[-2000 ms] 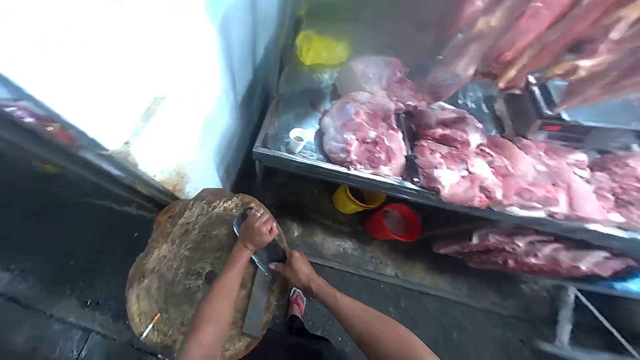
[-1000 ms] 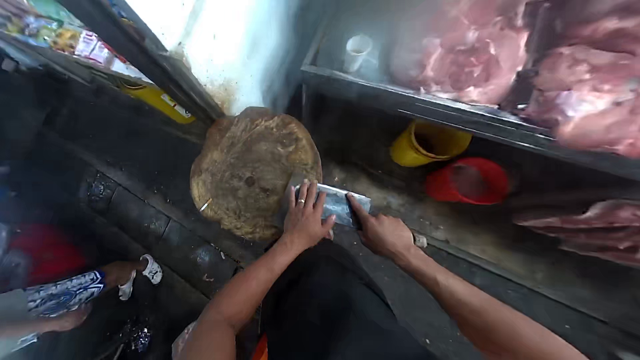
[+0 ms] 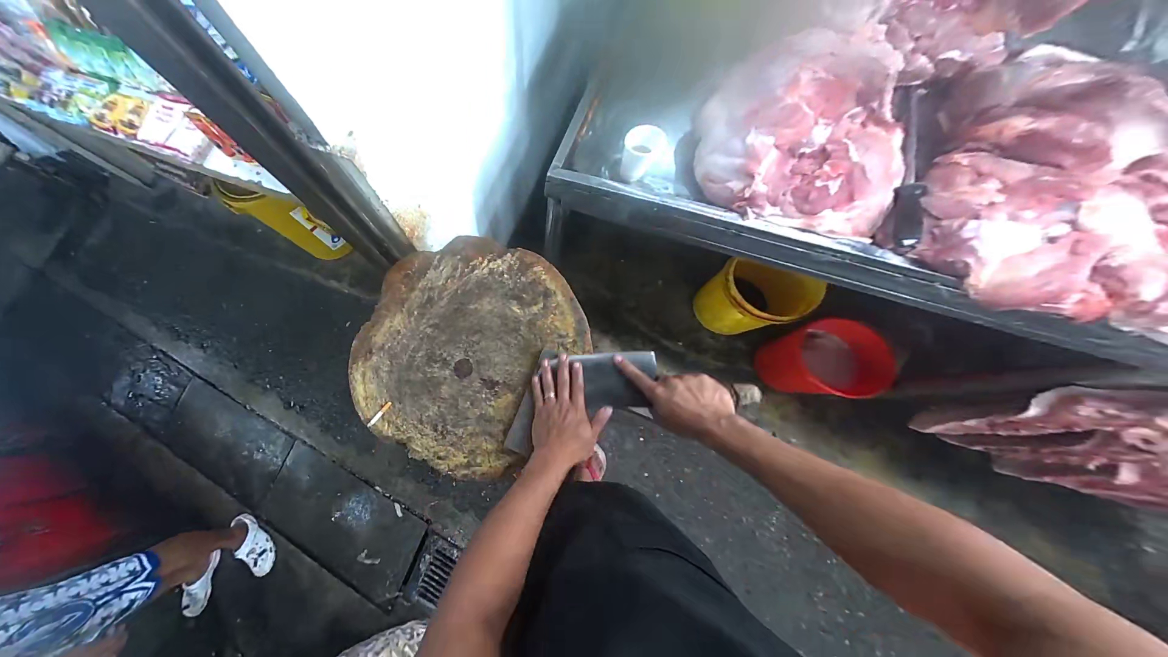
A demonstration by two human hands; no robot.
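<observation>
A cleaver point(image 3: 600, 379) with a broad metal blade lies across the right edge of a round wooden chopping block point(image 3: 456, 319). My right hand point(image 3: 689, 401) grips its handle, whose end shows beyond my fist, with the index finger laid along the blade. My left hand point(image 3: 561, 411), a ring on one finger, presses flat on the blade with its fingers spread. Beneath the blade and my left hand, a flat grey slab point(image 3: 520, 427), possibly a sharpening stone, shows at the block's edge. A cigarette point(image 3: 380, 413) rests on the block's left side.
A metal table point(image 3: 693, 224) at the upper right bears large raw meat pieces point(image 3: 812, 137) and a white cup point(image 3: 642, 151). Below it are a yellow bucket point(image 3: 739, 301), a red bucket point(image 3: 812, 360) and more meat point(image 3: 1058, 443). Another person's legs point(image 3: 187, 557) show at lower left.
Two seconds ago both hands were over the block's right part with the blade; now the cleaver lies across its right edge, my left hand spread on it. The view has shifted strongly.
</observation>
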